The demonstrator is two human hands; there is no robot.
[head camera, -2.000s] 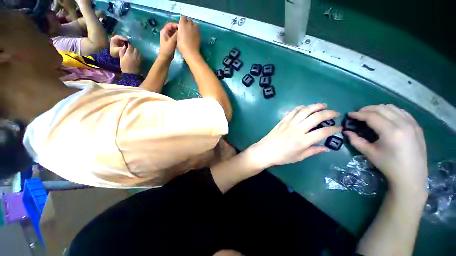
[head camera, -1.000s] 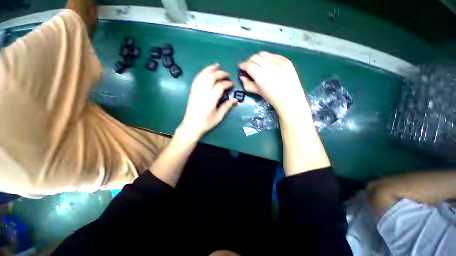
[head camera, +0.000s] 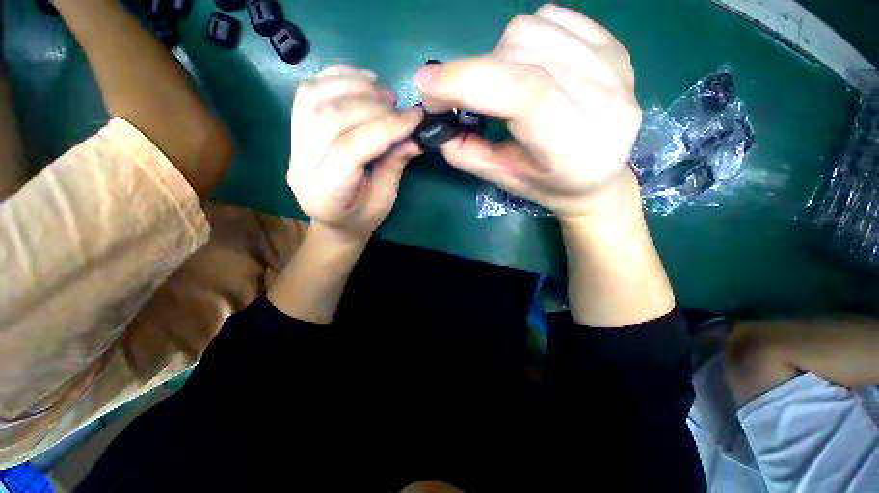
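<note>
A black part [head camera: 436, 131] is held in front of me between the fingertips of both hands. My left hand [head camera: 349, 144] grips its left side with thumb and fingers. My right hand [head camera: 549, 111] is at its right side, thumb below and forefinger above. Another dark part [head camera: 469, 117] shows partly behind my right fingers, and a dark edge shows above my right forefinger; the rest is hidden. Several loose black square parts [head camera: 275, 29] lie at the upper left on the green worktop [head camera: 405, 221]. Bagged dark parts in shiny clear film [head camera: 699, 144] lie right of my right hand.
A neighbour's bent arm [head camera: 145, 87] and pale orange sleeve [head camera: 87, 231] are close on the left. Another person's arm [head camera: 819, 351] is at the lower right. Clear plastic trays [head camera: 853, 197] stand at the right edge. A white rail [head camera: 819, 38] runs along the far upper right.
My hands have come together and lifted closer to the camera, with a black part now between them. One second ago they were apart over the worktop. The view has moved nearer.
</note>
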